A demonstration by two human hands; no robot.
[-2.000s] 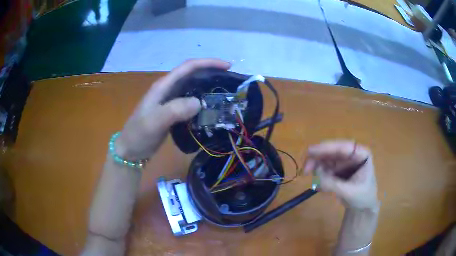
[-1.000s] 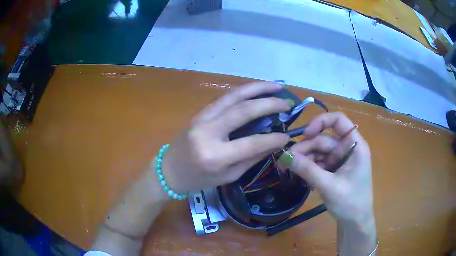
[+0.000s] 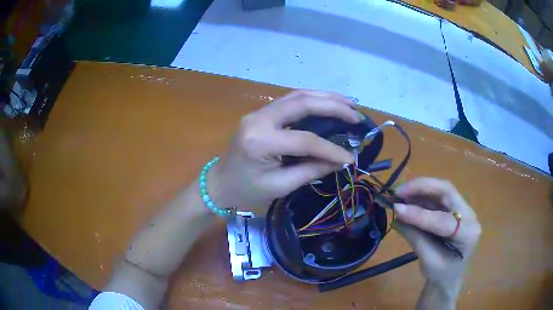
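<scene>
The base housing (image 3: pixel 279 242) stands open on the benchtop, with coloured wires (image 3: pixel 339 209) inside. A silver-white bracket (image 3: pixel 241 245) is on its left side, and a black bar (image 3: pixel 370 271) lies at its lower right. The black head shell (image 3: pixel 375 142) is tilted above the base. My left hand (image 3: pixel 285 142) is over the shell, holding it; thumb and a fingertip are at a small white connector (image 3: pixel 347 165). My right hand (image 3: pixel 439 221) holds a slim dark tool, probably tweezers (image 3: pixel 387 200), its tip near the wires at the base's right rim. A black cable (image 3: pixel 407 151) loops from the shell.
White sheets (image 3: pixel 339 54) cover the belt beyond the orange-brown benchtop (image 3: pixel 151 121). A green surface (image 3: pixel 127 36) is at the upper left. A black box with silver parts (image 3: pixel 30 91) stands at the left edge. A grey block (image 3: pixel 262 3) is at the top edge.
My left hand moved across the shell towards the wires. My right hand came in to them, then drew back slightly right and down. The view shifted, so the unit appears further right.
</scene>
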